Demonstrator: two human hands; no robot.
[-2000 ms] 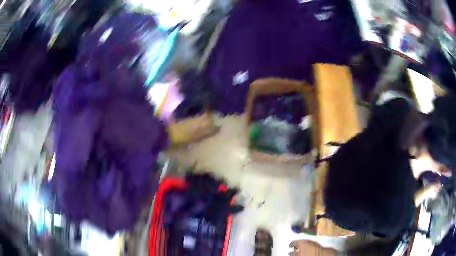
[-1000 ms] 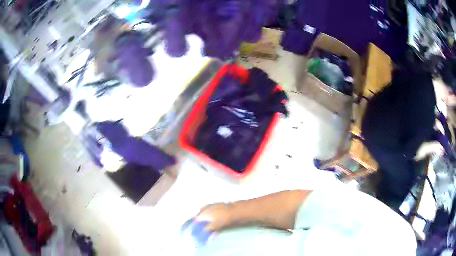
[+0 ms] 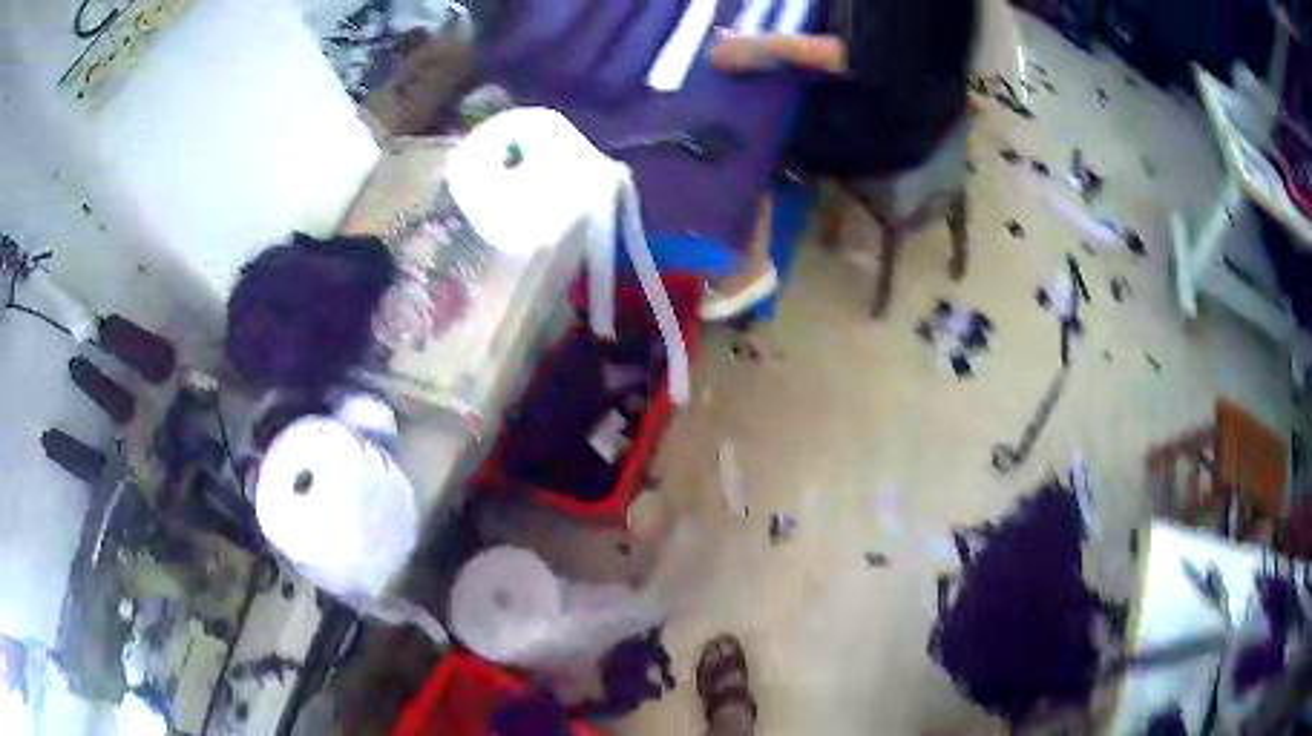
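Note:
Neither of my hands is in view. Nearest in front of me are large white rolls of strip material. One roll [image 3: 334, 503] is at the left by the machines. A second roll [image 3: 527, 180] is at the table's far end, with loose strips hanging over a red basket. A third, paler roll [image 3: 504, 601] lies lower down with its end trailing right. The red basket [image 3: 622, 506] holds dark purple cloth and a small white piece. A dark purple heap [image 3: 310, 314] lies beside a carton-like surface. The picture is partly blurred.
A seated person's hand [image 3: 777, 53] rests on purple cloth with white stripes. Another red basket [image 3: 449, 702] is at the bottom edge. A purple heap [image 3: 1022, 604] and scraps [image 3: 955, 334] lie on the floor. A wooden bench [image 3: 1223, 460] and white table stand right. A sandalled foot [image 3: 724, 687] shows below.
The view has moved to another part of the floor. The bare forearm and the hand with a violet-blue bundle, seen one second ago, are out of the picture.

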